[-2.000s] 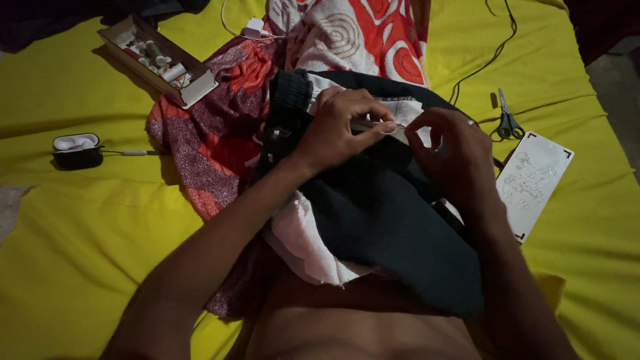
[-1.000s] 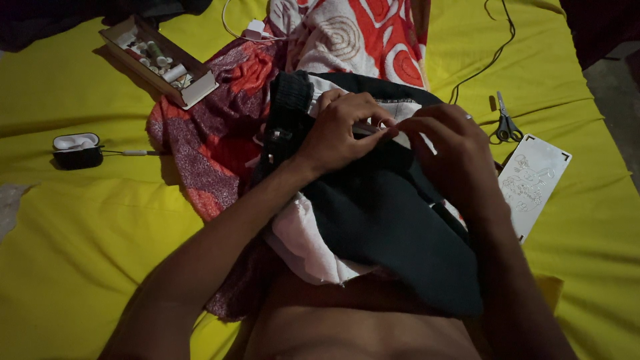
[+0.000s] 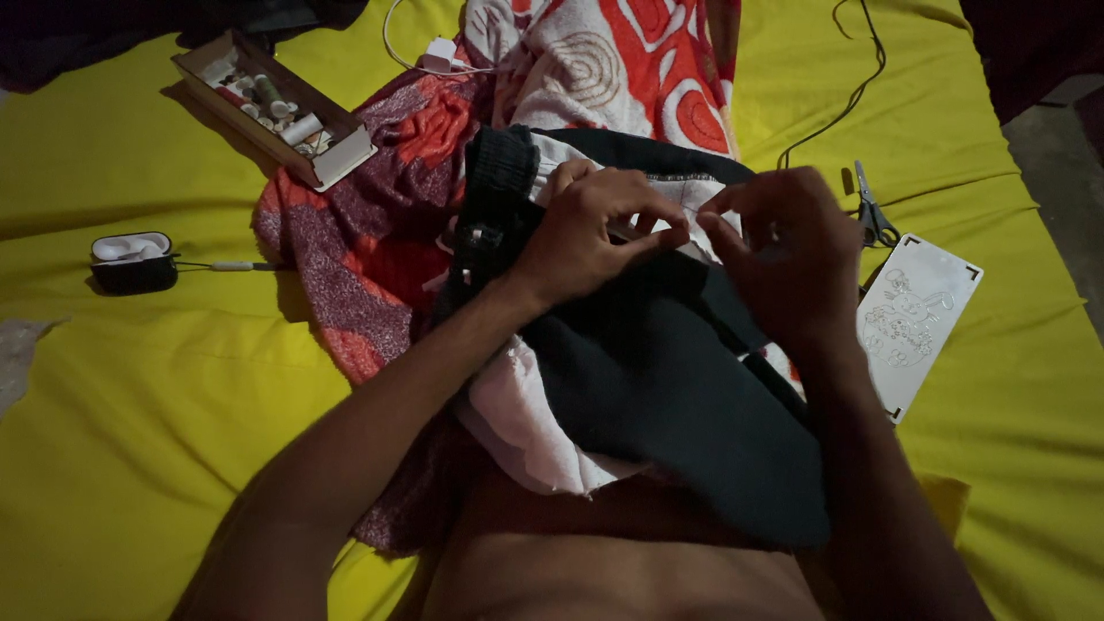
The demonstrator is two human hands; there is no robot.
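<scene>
A dark garment (image 3: 638, 345) with an elastic waistband and white lining (image 3: 543, 431) lies across my lap. My left hand (image 3: 604, 220) rests on its upper part, thumb and forefinger pinched together near the seam; what is between them is too small to tell. Close to its right, my right hand (image 3: 776, 246) has its thumb and forefinger brought near each other above the white fabric, and whether they pinch a needle or thread cannot be made out. The fingertips of the two hands are a small gap apart.
An open wooden box (image 3: 332, 164) of thread spools stands upper left. An open earbud case (image 3: 134, 274) lies at left. Small scissors (image 3: 873, 216) and a white lid with an engraved rabbit (image 3: 923, 319) are at right. A patterned blanket (image 3: 379, 207), white charger (image 3: 440, 56) and dark cable (image 3: 854, 99) lie on the yellow sheet.
My right hand has shifted slightly off my left fingertips, which it was close against one second ago. My left hand stays at nearly the same place on the garment.
</scene>
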